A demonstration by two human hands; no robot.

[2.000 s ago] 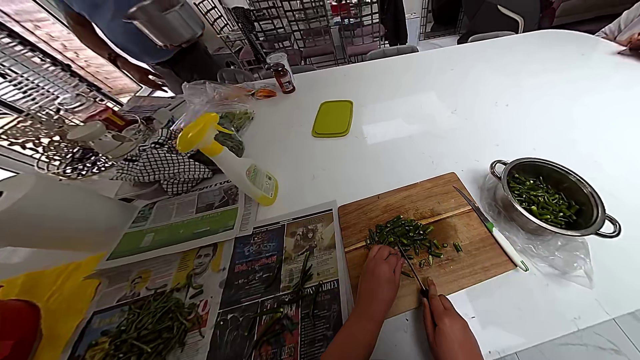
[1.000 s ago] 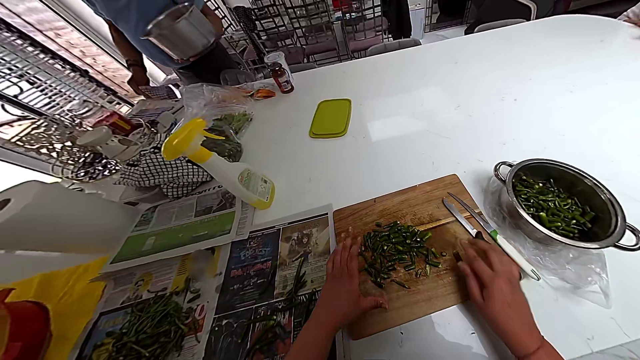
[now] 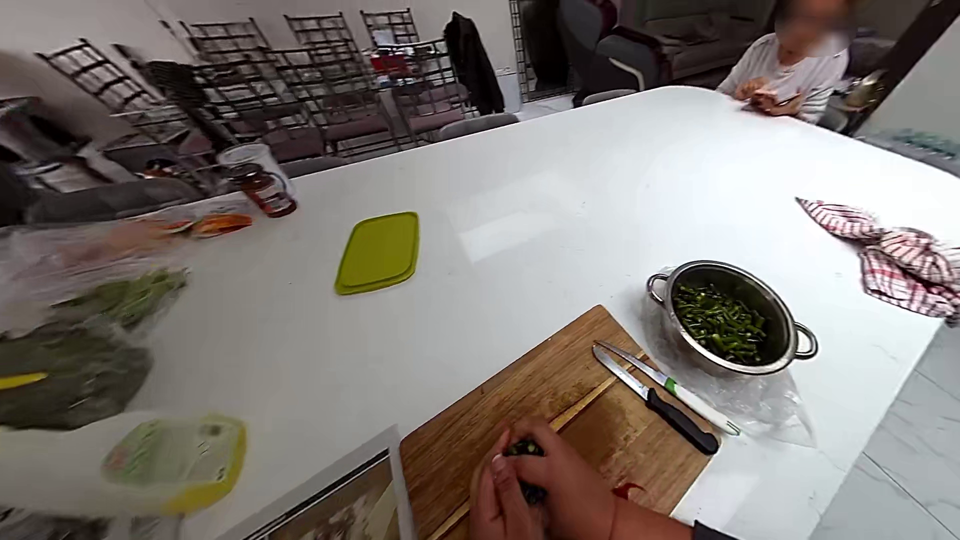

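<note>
Chopped green vegetable pieces (image 3: 531, 450) are cupped between my two hands over the wooden cutting board (image 3: 517, 375). My left hand (image 3: 496, 487) closes around them from the left, and my right hand (image 3: 562, 476) from the right, with the palms facing each other. On the board's right side lie a black-handled knife (image 3: 660, 405) and, beside it, a knife with a white and green handle (image 3: 686, 390). Further right, a two-handled steel pot (image 3: 787, 330) holds more cut green pieces (image 3: 720, 322). It stands on a clear plastic bag (image 3: 772, 409).
A green plastic lid (image 3: 379, 251) lies beyond the board. Printed newspaper (image 3: 352, 499) is at lower left, near a spray bottle (image 3: 180, 461), bagged greens (image 3: 124, 300) and a jar (image 3: 264, 191). A checked cloth (image 3: 900, 259) is at right; a person (image 3: 787, 75) sits at the far end.
The cut pieces that lay spread on the board are now gathered in my hands. My right hand has left the black-handled knife, which lies on the board. The view has swung right.
</note>
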